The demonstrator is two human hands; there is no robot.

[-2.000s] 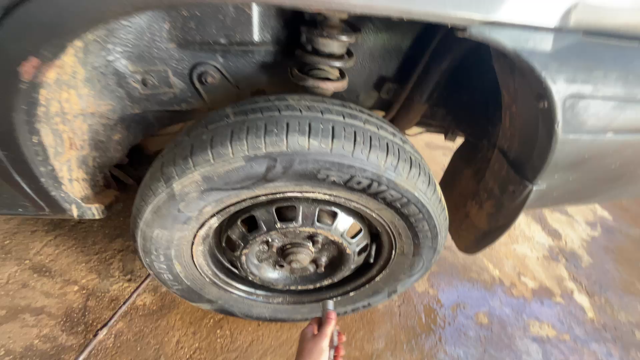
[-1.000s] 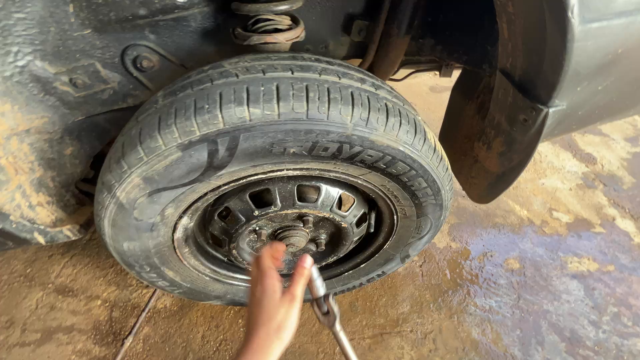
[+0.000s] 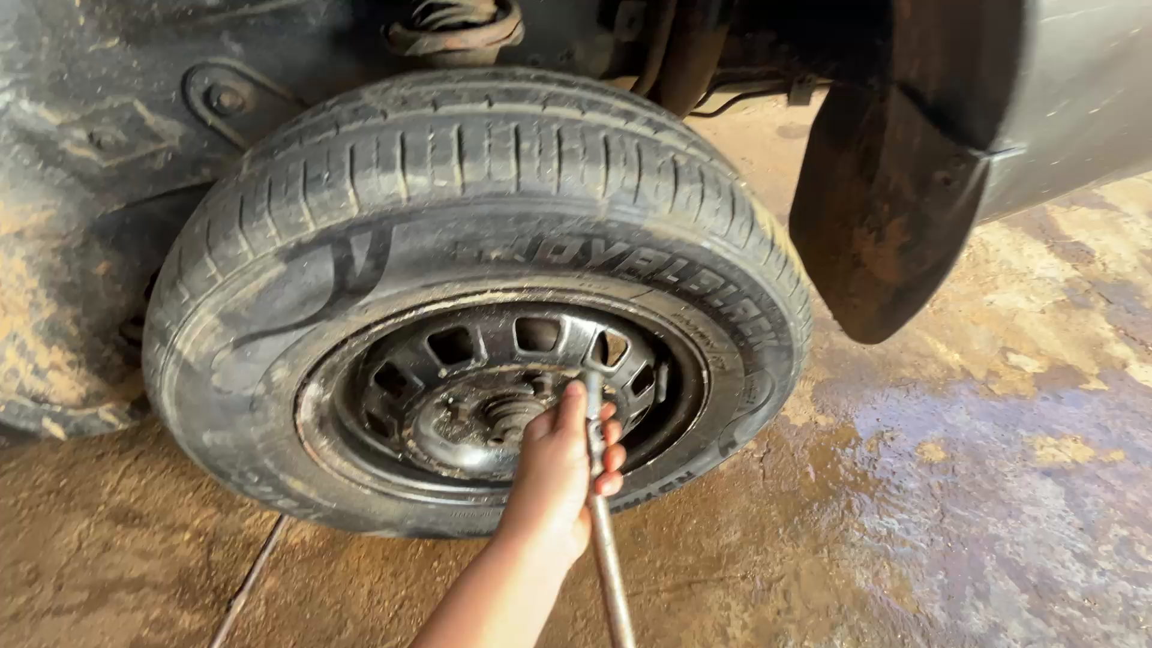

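My left hand (image 3: 558,459) reaches up from the bottom edge and grips the upper end of a metal socket wrench with a long handle (image 3: 608,558). The thumb lies along its left side and the fingertips curl round its right. The wrench's socket (image 3: 593,382) points up in front of the steel wheel rim (image 3: 504,490), right of the hub (image 3: 515,414); whether it touches the wheel I cannot tell. Around the rim is a dusty black tyre (image 3: 504,234). The handle's lower end runs out of the frame. My right hand is out of view.
Above the tyre are a rusty coil spring (image 3: 459,36) and the dirty wheel arch (image 3: 108,135). A dark mud flap (image 3: 886,216) hangs at the right beside the grey body panel (image 3: 1080,99). A thin rod (image 3: 247,580) lies on the wet, stained floor (image 3: 900,522) at the lower left.
One second ago my left hand was spread beside the socket end of the wrench; now it is closed round it. The wrench has swung more upright. The view is nearer the wheel than two seconds ago.
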